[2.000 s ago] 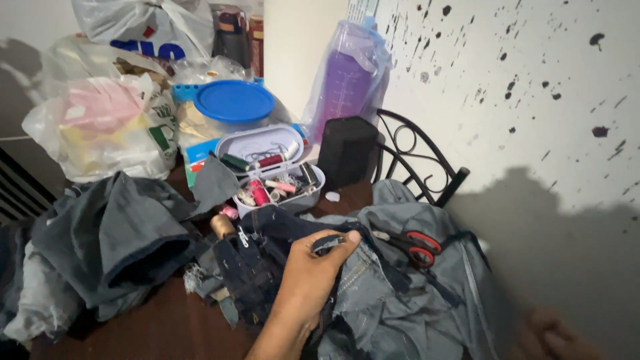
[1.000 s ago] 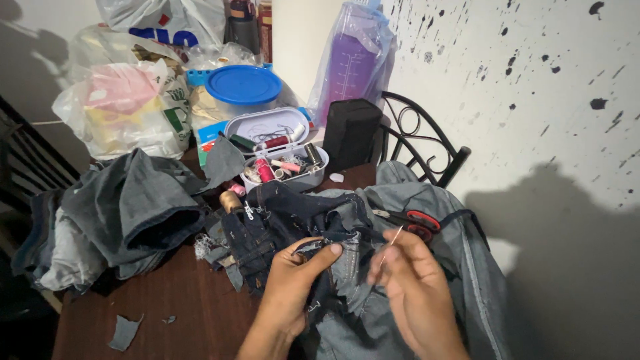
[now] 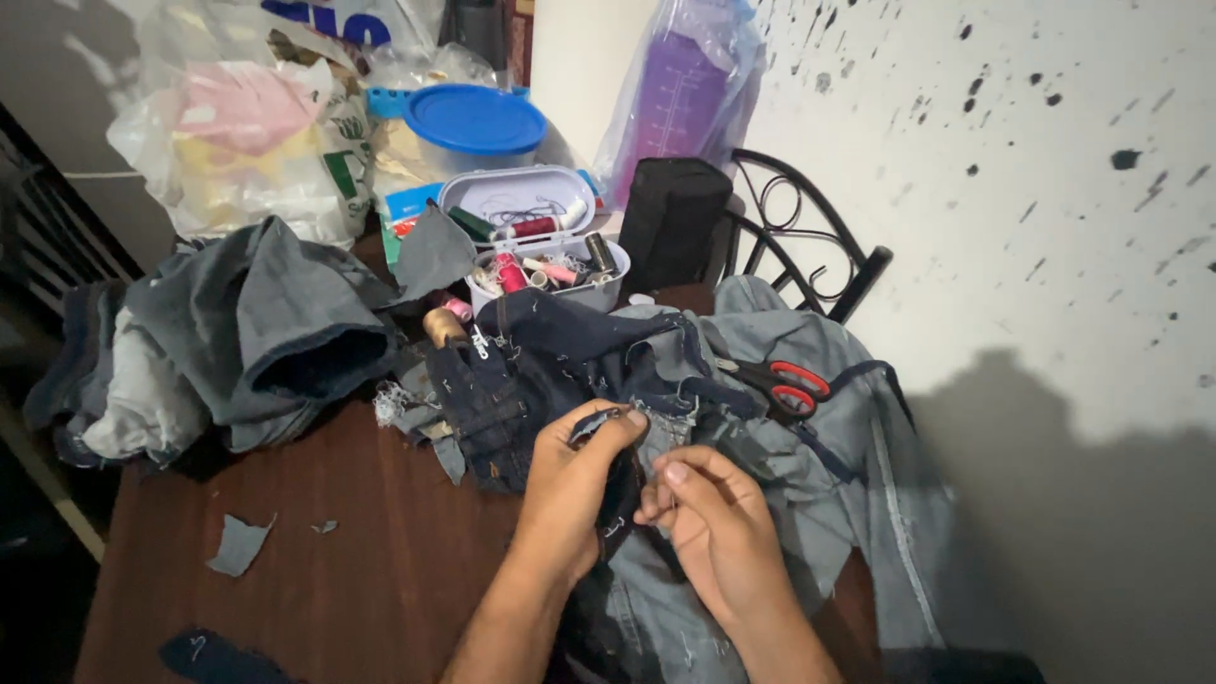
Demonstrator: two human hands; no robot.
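My left hand (image 3: 579,475) pinches a dark fold of the denim garment (image 3: 807,494) between thumb and fingers. Just to its right, my right hand (image 3: 712,532) has its thumb and fingertips pressed together close to the cloth; whether a needle or thread is between them is too small to tell. Red-and-black handled scissors (image 3: 793,388) lie on the denim, beyond and right of my hands. Beyond the dark denim stands an open lilac sewing box (image 3: 579,296) with thread spools. A tan thread spool (image 3: 443,326) rests beside the dark waistband piece.
More folded denim (image 3: 266,332) lies at left on the brown table (image 3: 380,570), with a small scrap (image 3: 240,544) nearer. Plastic bags (image 3: 247,152), a blue-lidded tub (image 3: 475,119), a black case (image 3: 673,223) and a wrapped purple bottle (image 3: 670,95) stand behind. A metal chair (image 3: 855,285) is at right.
My right hand has come in beside my left; one second ago it was raised with a thin needle-like thing in its fingers. Two seconds ago only my left hand was at the cloth.
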